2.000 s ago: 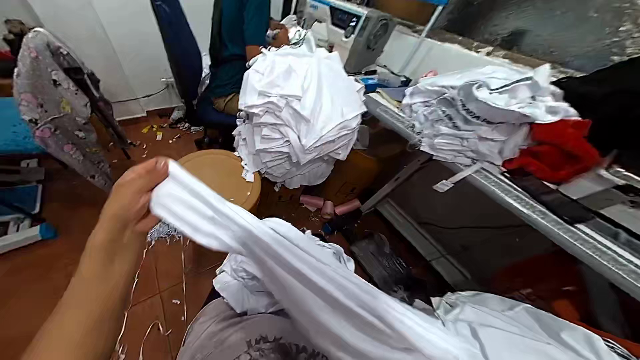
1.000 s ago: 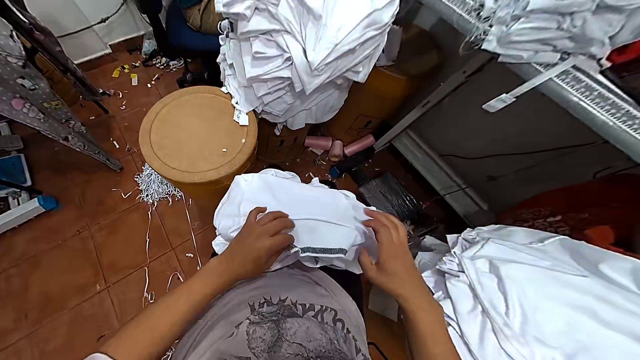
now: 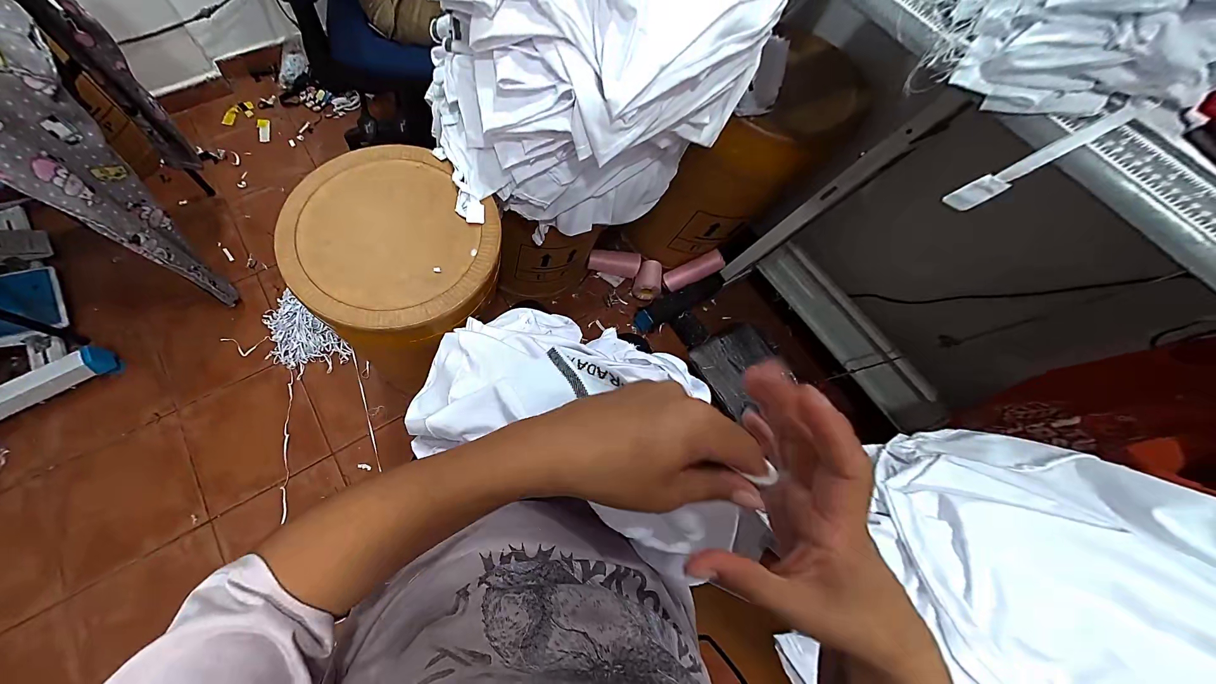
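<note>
My left hand (image 3: 665, 451) reaches across in front of me, its fingers pinched at a small white strip or thread (image 3: 768, 475), too blurred to name exactly. Beside its fingertips is my right hand (image 3: 817, 503), fingers apart, somewhat blurred, with nothing seen held in it. Beneath and behind my left hand, bunched white fabric (image 3: 484, 389) with a dark band and printed lettering lies over my lap. More white fabric (image 3: 1045, 551) is heaped at my right.
A round drum with a tan lid (image 3: 380, 237) stands ahead left, beside a tall white fabric stack (image 3: 589, 104). Pink thread cones (image 3: 647, 280) lie on the tiled floor. A metal-edged table (image 3: 1140, 171) holds more fabric at right. Cut threads (image 3: 304, 332) hang by the drum.
Both hands were on the white fabric in my lap one second ago; now they are raised together above its right side. My left hand has moved right. The dark band on the fabric now lies farther forward.
</note>
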